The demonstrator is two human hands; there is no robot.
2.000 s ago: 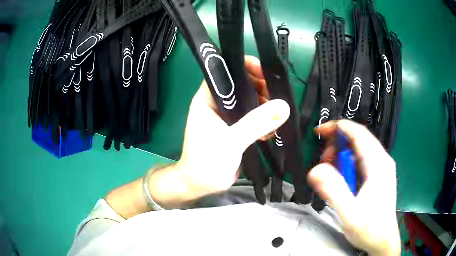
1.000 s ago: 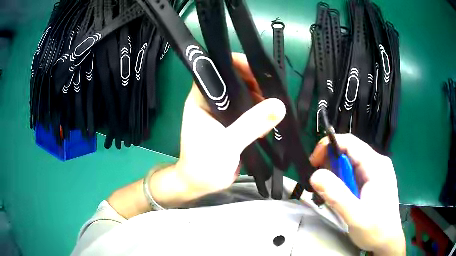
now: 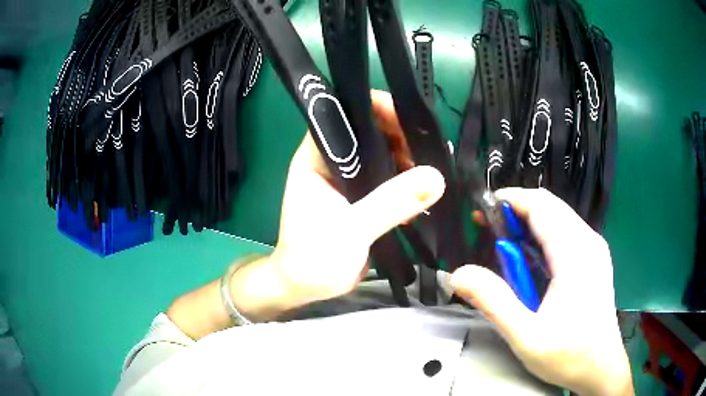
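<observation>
My left hand (image 3: pixel 341 209) holds several black straps (image 3: pixel 334 128) fanned out, with the thumb across them. The front strap shows a white oval outline with small arcs at both ends. The lower ends of the straps hang over my pale smock. My right hand (image 3: pixel 553 271) is closed around nippers with bright blue handles (image 3: pixel 517 272). The nippers' metal jaws point up and left, close to the rightmost held strap; the tips are blurred, and I cannot tell whether they touch it.
A large heap of black straps (image 3: pixel 162 155) lies at left on the green table (image 3: pixel 201 302), above a blue box (image 3: pixel 104 226). Another pile (image 3: pixel 577 147) lies right of centre, and a smaller bunch at the far right edge. A single strap (image 3: pixel 423 62) lies between. A red object (image 3: pixel 666 352) is at lower right.
My right hand has moved slightly left, with the nippers' jaws nearer the held straps. The two blue handles now show apart. My left hand keeps its hold, and the straps in it have shifted a little.
</observation>
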